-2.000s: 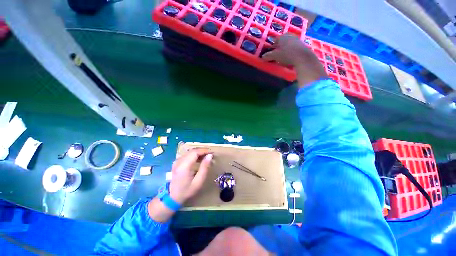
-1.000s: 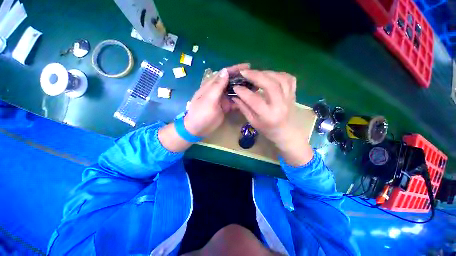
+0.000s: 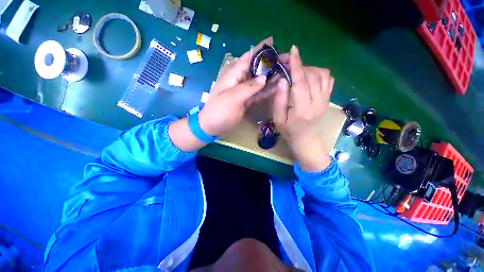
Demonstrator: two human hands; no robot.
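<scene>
My left hand (image 3: 225,103) holds a round black watch case (image 3: 264,61) by its rim above the far part of the mat. Its open side faces me and shows a silver piece with yellow. My right hand (image 3: 305,114) holds a thin dark disc (image 3: 285,74), seen nearly edge-on, close beside the case. Whether the two are joined by a cable cannot be told. Another round dark unit (image 3: 268,135) lies on the tan mat (image 3: 255,148) below my hands. The tweezers cannot be made out.
Left are a tape roll (image 3: 117,35), white spools (image 3: 51,59), a sticker sheet (image 3: 146,77) and small battery pieces (image 3: 195,56). Right are glossy round units (image 3: 364,140), a yellow-black spool (image 3: 398,135), a black corded device (image 3: 419,169) and a red tray (image 3: 444,197). Another red tray (image 3: 451,42) stands far right.
My right hand has come back from the red tray to meet my left hand over the mat. The held case has been opened, with the disc now apart from it. The view has turned.
</scene>
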